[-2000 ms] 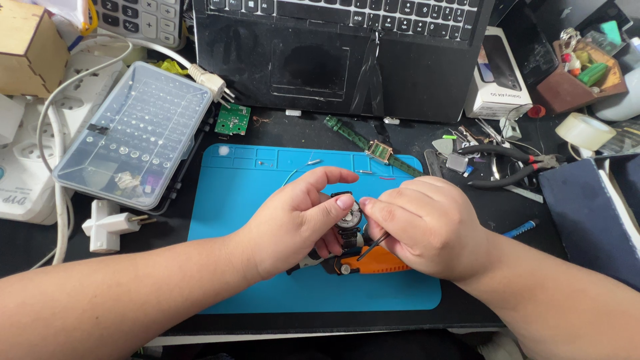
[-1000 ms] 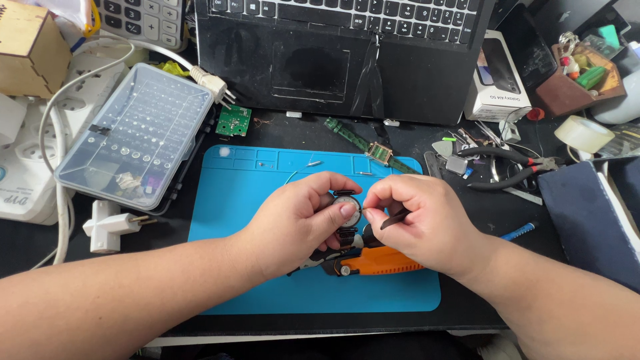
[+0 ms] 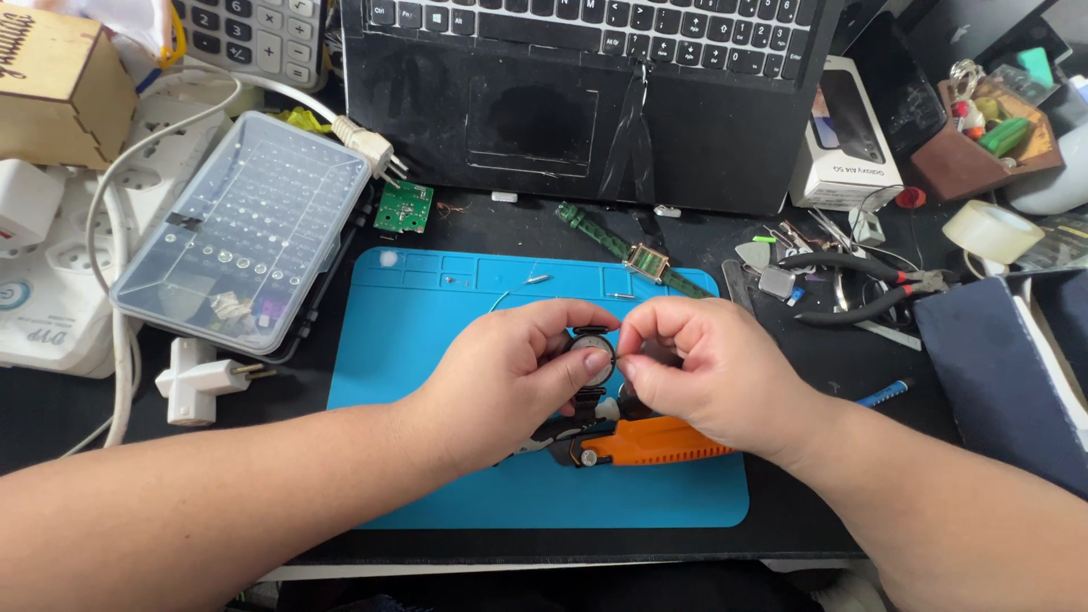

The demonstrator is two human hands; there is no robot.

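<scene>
My left hand [image 3: 518, 374] grips a round wristwatch [image 3: 592, 344] with a dark strap, its thumb lying over the pale round face. At the right edge of the watch case, my right hand [image 3: 697, 357] pinches thumb and forefinger together; whatever is between the fingertips is too small to make out. Below both hands, an orange-handled tool [image 3: 663, 442] and a dark, partly hidden object lie on the blue silicone work mat [image 3: 442, 501]. Behind them, a green-strapped rectangular watch [image 3: 648, 262] lies across the mat's upper edge.
A black laptop [image 3: 544, 127] stands behind the mat. To the left are a clear-lidded parts case [image 3: 246, 229], a white plug adapter [image 3: 195, 382] and a green circuit board [image 3: 404, 206]. On the right lie black pliers [image 3: 858, 285], a tape roll [image 3: 990, 229] and a dark blue notebook [image 3: 1003, 365].
My right hand's fingertips have come in to the watch case's right edge from slightly apart a second ago. The dark tool seen in that hand earlier is now mostly hidden.
</scene>
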